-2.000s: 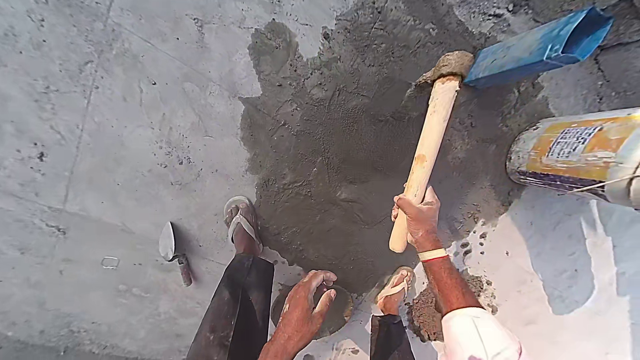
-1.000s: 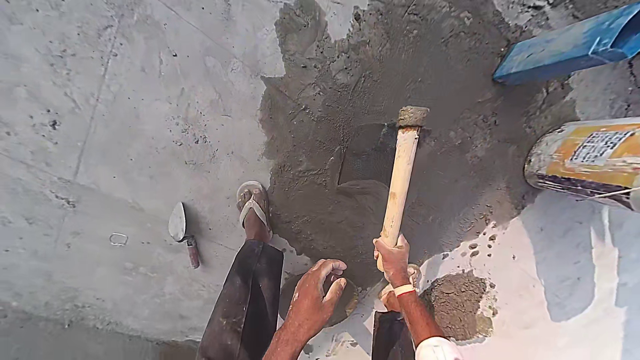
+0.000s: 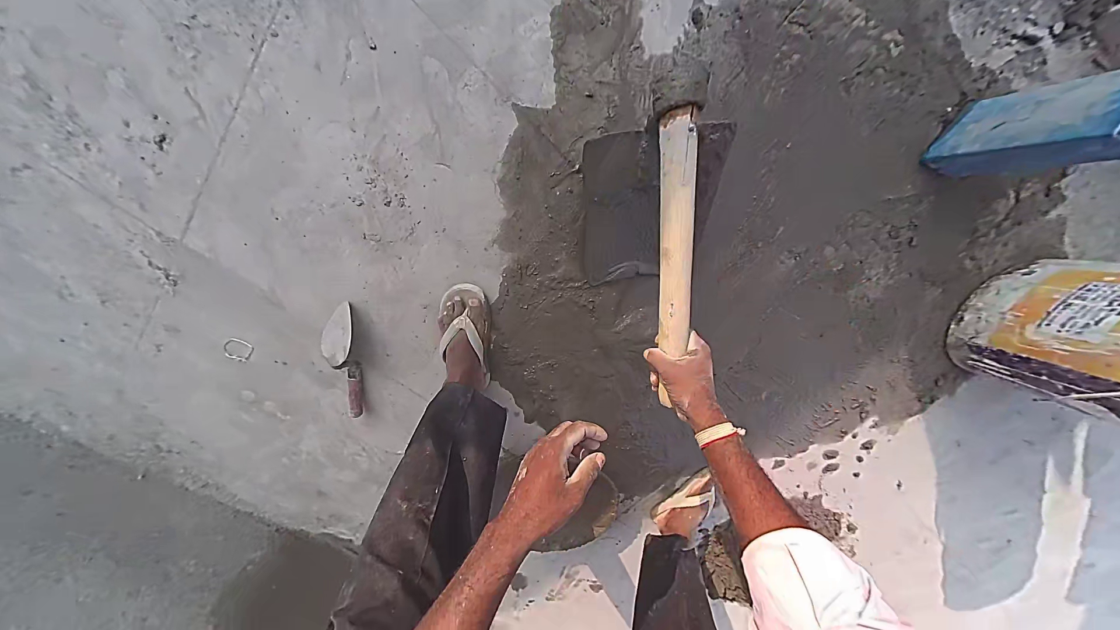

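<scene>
My right hand [image 3: 685, 378] grips the lower end of the wooden handle [image 3: 677, 236] of a hoe. The hoe's broad metal blade [image 3: 619, 206] lies against the spread of wet grey mortar [image 3: 787, 289], and its socket is caked with mortar. My left hand [image 3: 557, 477] is held low over the near edge of the mortar, its fingers curled loosely and apart from the thumb, with nothing in it. Beneath that hand a round shape [image 3: 595, 516] is partly hidden; I cannot tell what it is.
To the left on the concrete floor lie a pointing trowel [image 3: 337, 334] and a small wire loop [image 3: 238, 350]. A blue rectangular tube [image 3: 1024, 127] and a paint-stained bucket [image 3: 1041, 324] lie at the right. My sandalled feet [image 3: 464, 337] flank the mortar's near edge. A mortar clump [image 3: 726, 560] is beside my right foot.
My right hand has swung the hoe leftward from near the blue tube, and its blade now shows on the mortar. My left hand stays low, much as before.
</scene>
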